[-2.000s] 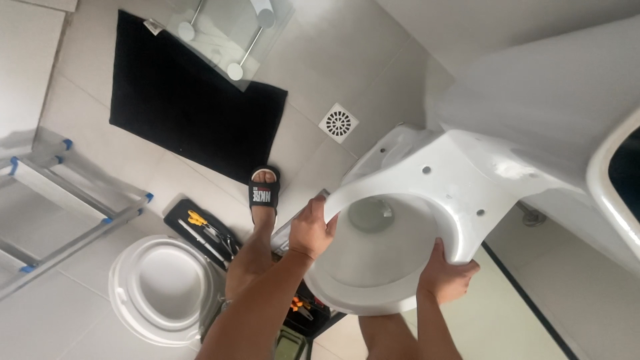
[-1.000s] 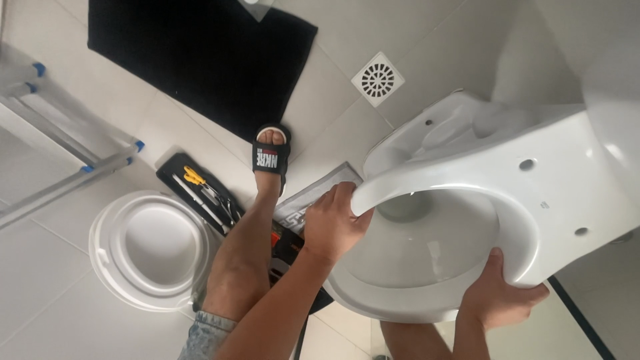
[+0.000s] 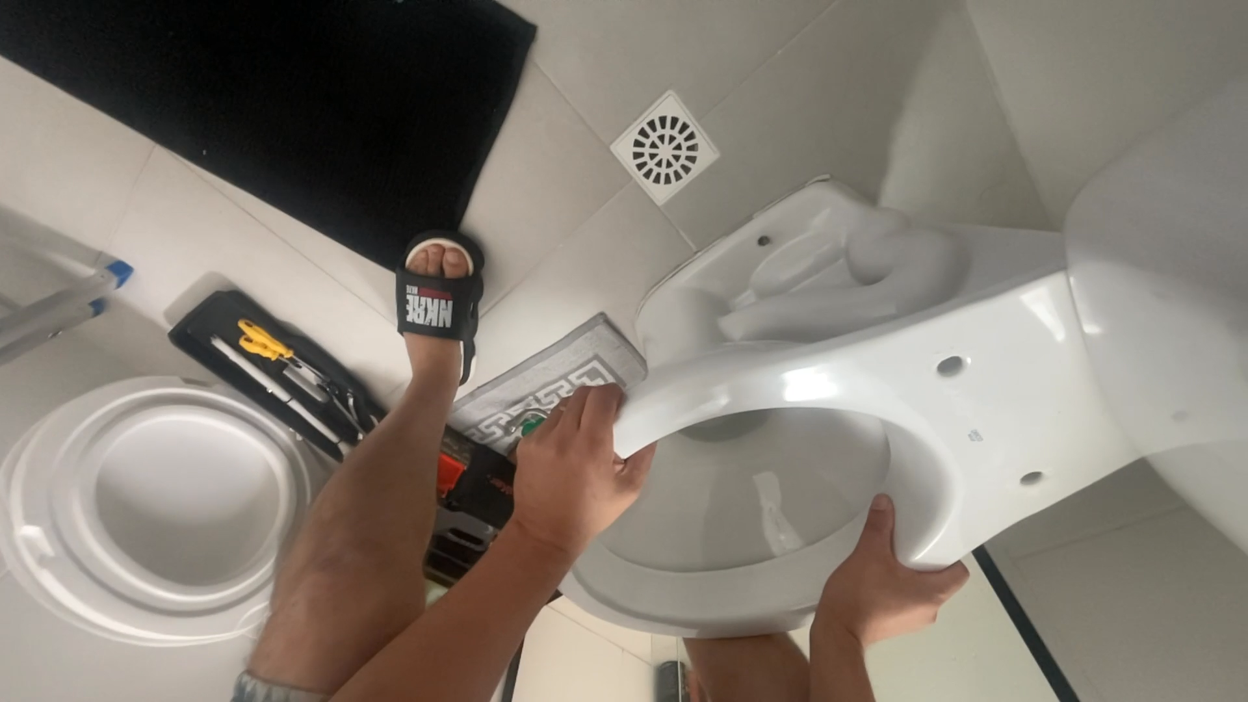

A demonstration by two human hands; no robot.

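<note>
A white ceramic toilet [image 3: 780,380] fills the right of the view, its bowl open and its tank at the far right. My left hand [image 3: 580,468] grips the rim on the bowl's left side, fingers over the edge. On the lower right part of the rim, my right hand [image 3: 882,585] holds on, thumb on top and fingers wrapped under. Two round holes show in the ceramic behind the bowl opening. The toilet's foot, with a small hole in it, shows above the bowl. My leg in a black slide sandal [image 3: 429,300] stands left of the toilet.
A white toilet seat [image 3: 185,497] lies at lower left, beside a black tool case [image 3: 263,370] with yellow-handled tools. A patterned grey mat [image 3: 575,375] lies by my left hand. Farther up are a black mat [image 3: 292,107] and a square floor drain [image 3: 665,147]. A metal ladder [image 3: 58,312] reaches in from the left.
Both hands have stayed on the bowl's rim. The view has moved in closer and shifted, so the ladder now shows only in part and the glass piece at the top is out of sight.
</note>
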